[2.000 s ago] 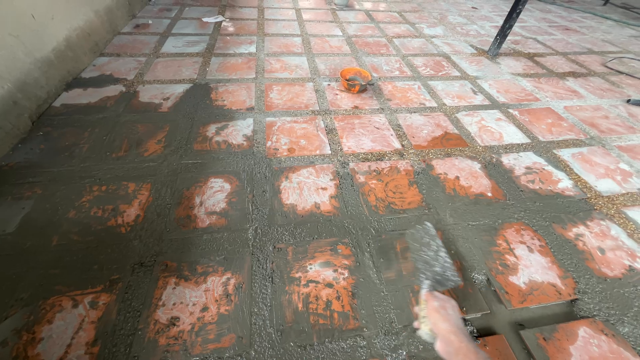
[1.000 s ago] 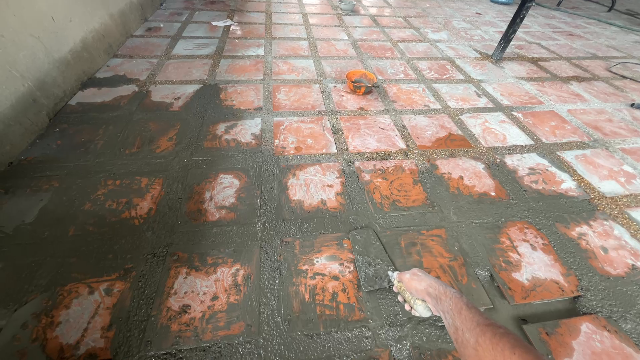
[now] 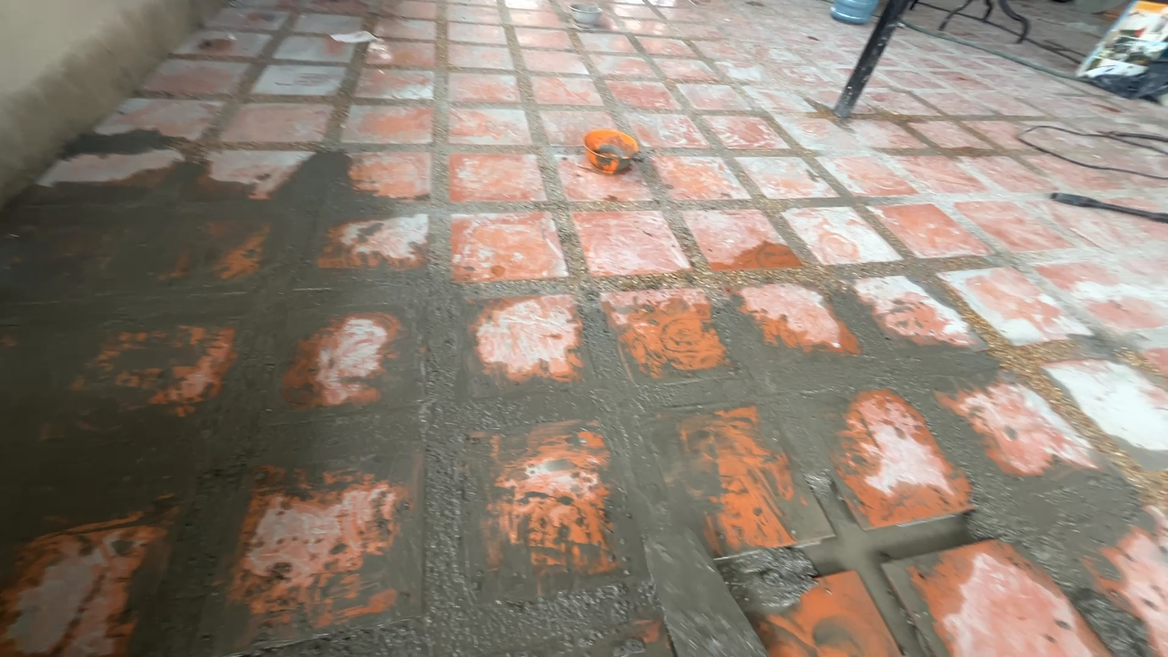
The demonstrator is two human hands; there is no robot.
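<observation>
Neither of my hands shows in the frame. At the lower edge, right of centre, the mortar-coated blade of a trowel (image 3: 698, 584) lies over a joint between tiles; its handle is out of view. Grey wet mortar (image 3: 438, 456) fills many joints and covers the tile borders. Beside the blade, a smeared orange clay tile (image 3: 744, 479) shows through the mortar. To its right, a raised-edged tile (image 3: 899, 461) and another tile (image 3: 995, 602) border an open joint (image 3: 867, 547) holding wet grey material.
An orange bowl (image 3: 610, 151) sits on the drier tiles farther off, with a grey bucket (image 3: 584, 15) beyond. A dark metal post (image 3: 871, 59) stands at the upper right. A cable (image 3: 1095, 151) and a black tool (image 3: 1109, 206) lie at right. A wall (image 3: 82, 73) borders the left.
My hand with the trowel has moved down toward the lower edge; the hand has left the view and only the blade shows.
</observation>
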